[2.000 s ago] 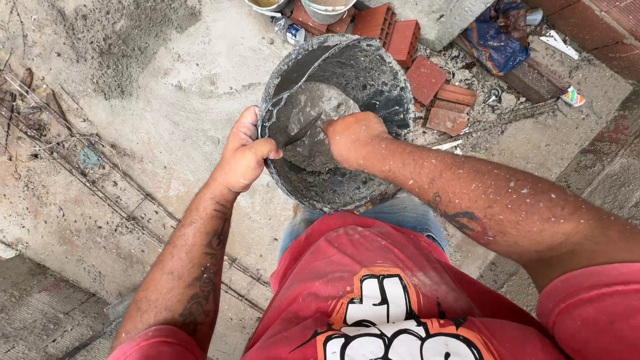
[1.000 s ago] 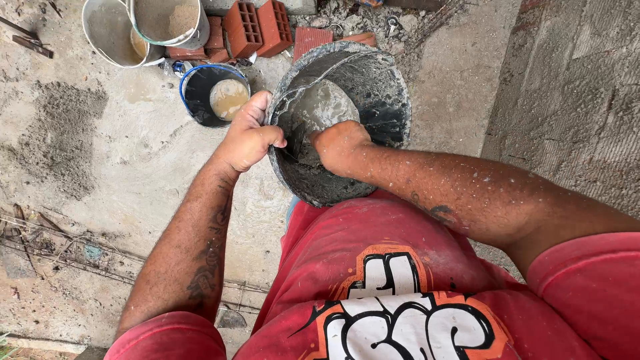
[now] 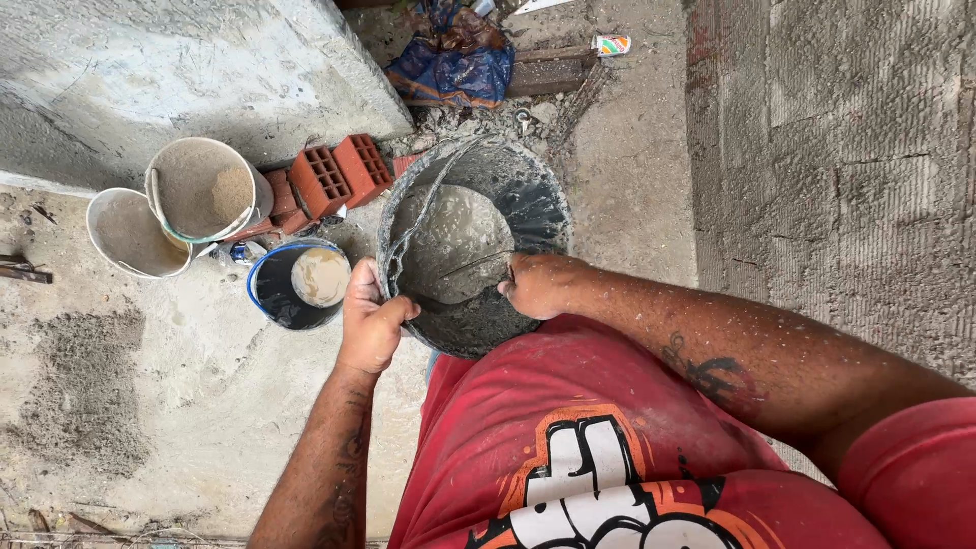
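Note:
A black bucket (image 3: 545,198), its wall splashed with grey, holds wet grey mortar (image 3: 457,236). My left hand (image 3: 374,320) grips the bucket's rim on the left, with the thumb over the edge. Inside the bucket at the right, my right hand (image 3: 541,284) is closed on a tool, likely a trowel; its thin dark edge lies across the mortar, and its handle is hidden in the fist. A rope-like handle (image 3: 419,221) caked with mortar hangs along the bucket's left side.
Left of the bucket stand a small black bucket (image 3: 267,286) with cloudy liquid and two white buckets (image 3: 156,187) (image 3: 95,221). Hollow red bricks (image 3: 320,183) lie by a concrete wall (image 3: 229,76). A blue plastic bag (image 3: 457,72) and a can (image 3: 611,46) lie beyond.
My right hand has moved from the mortar's middle toward the bucket's right side, and the tool's edge shows now. My left hand stays on the rim. The view has shifted.

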